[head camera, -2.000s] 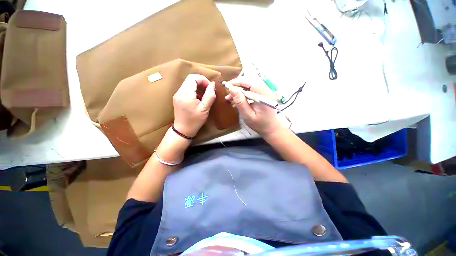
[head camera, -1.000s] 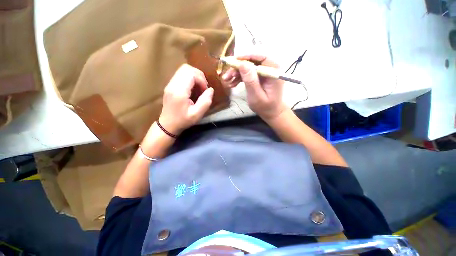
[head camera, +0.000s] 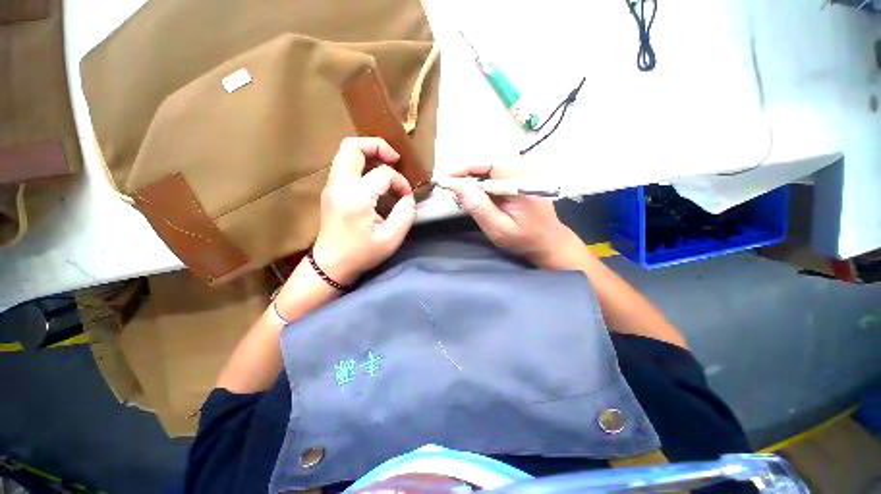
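Observation:
A tan canvas bag body lies on the white table with a pale label on its panel. Reddish-brown patches sit at its left corner and right edge. My right hand holds a slim pale-handled pointed tool nearly level, its tip at the lower end of the right patch. My left hand is at the bag's near edge, thumb and forefinger pinched together; what lies between them is too small to tell.
A green-handled tool with dark cord lies on the white table. A looped black cord lies farther back. More tan bags are at the left and below the table. A blue crate is under the right side.
The tool and my right hand have moved down along the right patch to its near end. The green-handled tool, earlier partly covered by my hand, shows fully. The view has shifted slightly.

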